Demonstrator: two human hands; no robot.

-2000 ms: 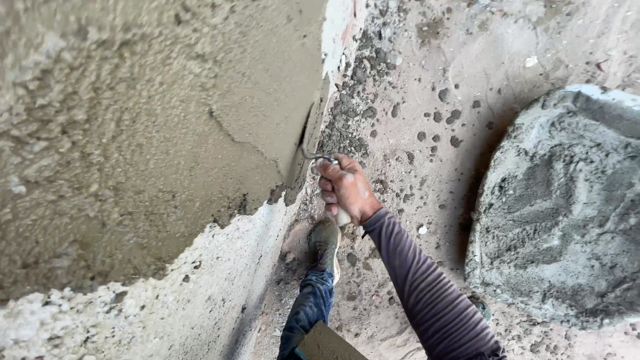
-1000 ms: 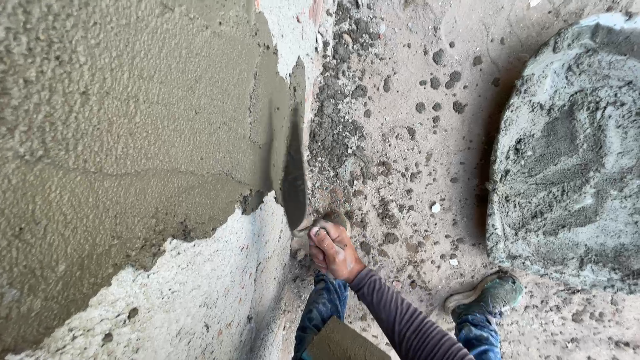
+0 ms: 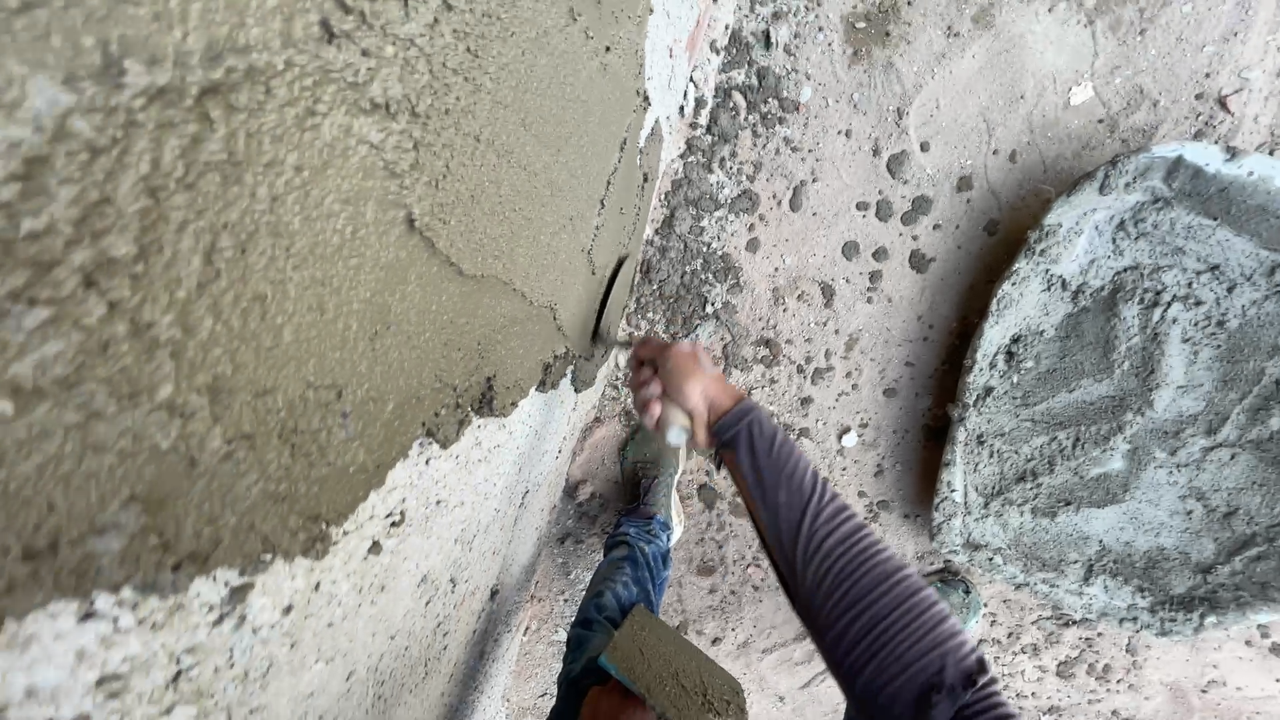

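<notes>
My right hand [image 3: 682, 388] grips the pale handle of a trowel [image 3: 608, 300]; its dark blade, seen almost edge-on, lies against the wet mortar [image 3: 450, 200] near the base of the wall. At the bottom edge, part of my left hand [image 3: 615, 703] shows under a mortar-covered board, probably a plasterer's hawk [image 3: 680, 668]; its grip is mostly hidden. Below the fresh mortar the wall has a rough, pale surface [image 3: 400, 590] with a ragged boundary between the two.
A wide container heaped with grey mortar [image 3: 1130, 400] stands on the floor at right. Mortar crumbs [image 3: 690, 250] line the foot of the wall, and dark splashes dot the dusty floor [image 3: 960, 260]. One shoe [image 3: 650, 470] is beside the wall, below my right hand.
The trowel blade showed broader and darker against the wall a second ago; now it is nearly edge-on. My right hand has moved up along the wall's base. The view has shifted.
</notes>
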